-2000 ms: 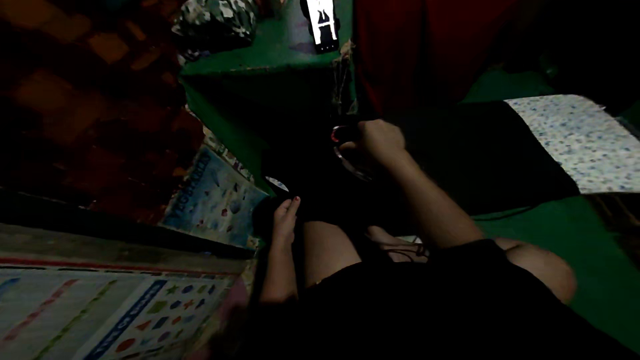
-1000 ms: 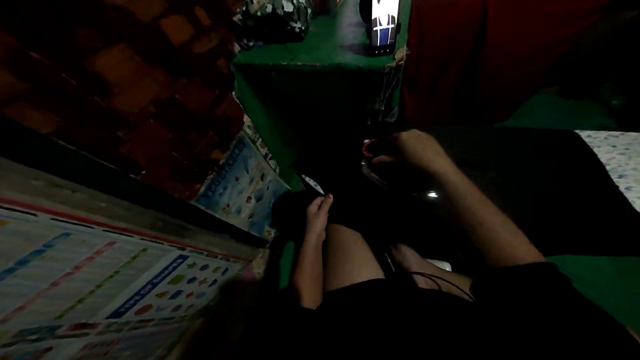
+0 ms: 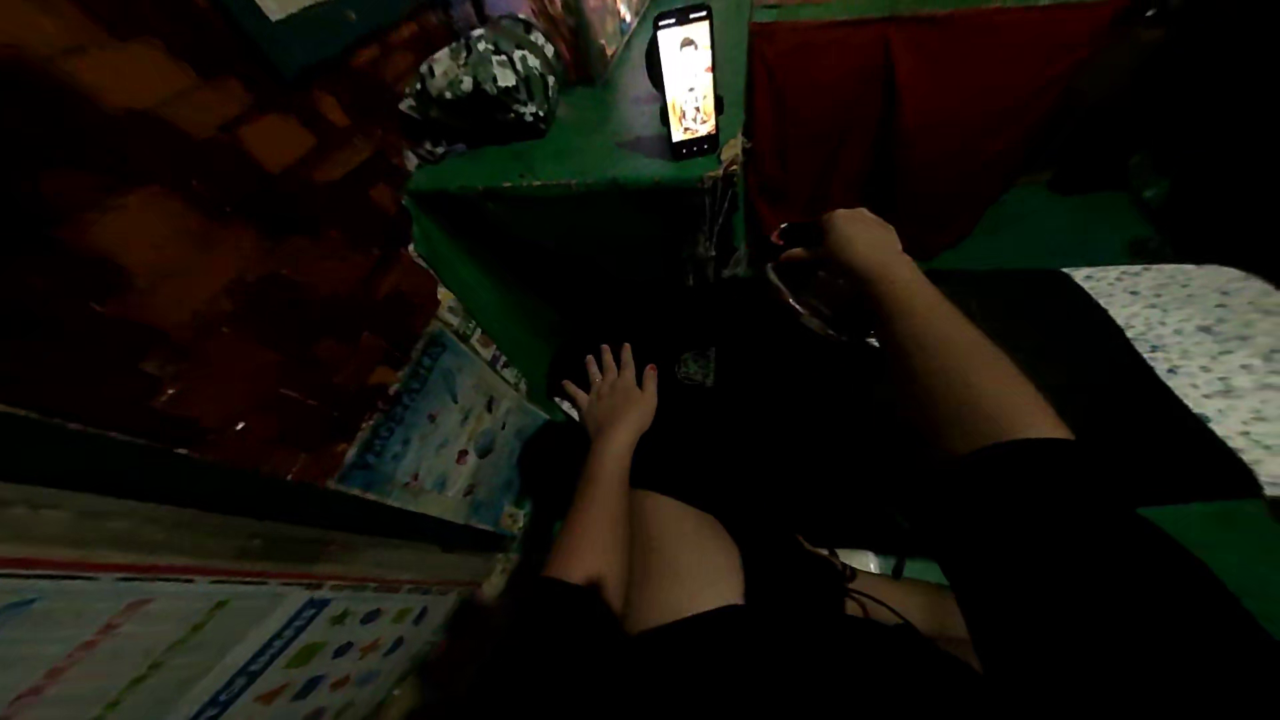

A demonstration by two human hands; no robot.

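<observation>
My left hand (image 3: pixel 617 398) is spread, palm down, over very dark cloth, with nothing held in it. A small pale object (image 3: pixel 567 408) shows just left of its fingers. My right hand (image 3: pixel 858 243) is closed around a dark object (image 3: pixel 797 236) with a bit of red at its end; the scene is too dark to tell what it is. Below that hand a thin shiny curved edge (image 3: pixel 800 308) catches light, and I cannot tell what it belongs to. Dark fabric (image 3: pixel 1030 370) spreads beneath and to the right of my right forearm.
A lit smartphone (image 3: pixel 688 85) stands upright on a green table (image 3: pixel 600 150), beside a camouflage-patterned cap or bag (image 3: pixel 487 85). Illustrated posters (image 3: pixel 450 430) line the left side. A red cloth (image 3: pixel 860 110) hangs behind, and a white patterned cloth (image 3: pixel 1190 350) lies at right.
My left hand has opened and spread its fingers; earlier they were closer together near the pale object. My right hand remains closed over the dark area.
</observation>
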